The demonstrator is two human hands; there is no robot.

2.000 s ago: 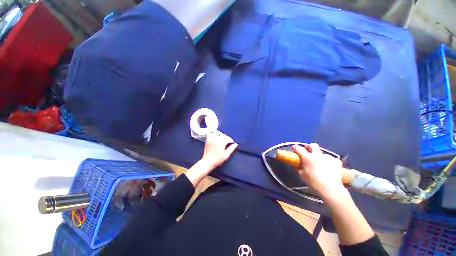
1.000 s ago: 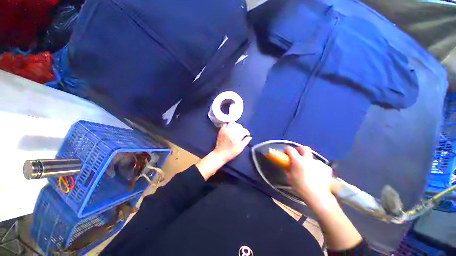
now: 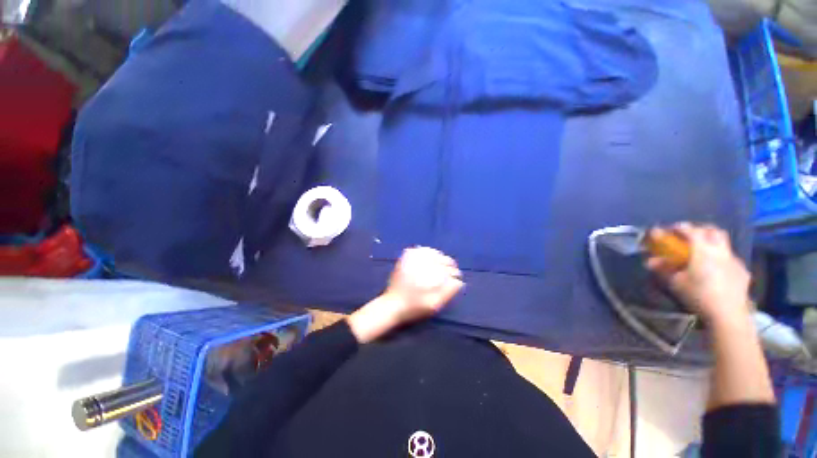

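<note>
My right hand [image 3: 708, 273] is closed on the orange-brown handle of the steam iron [image 3: 618, 282], at the right of the dark blue table cover. My left hand [image 3: 423, 284] lies at the near edge of the navy garment panel [image 3: 497, 192], its fingers curled; whether it pinches anything is hidden. The panel lies flat, its far part joined to bunched cloth. The white tape roll [image 3: 321, 216] sits left of the panel, apart from my left hand. A small white bit shows near the panel's lower left corner.
A large navy pile [image 3: 179, 143] with white tape bits covers the left. A blue basket [image 3: 215, 358] stands at lower left with a metal cylinder [image 3: 116, 402] on it. Another blue crate [image 3: 770, 125] is at the right. Red items are at far left.
The iron in my right hand has moved right, off the panel's near edge. My left hand has moved away from the tape roll, to the right along the edge. The camera view has also shifted.
</note>
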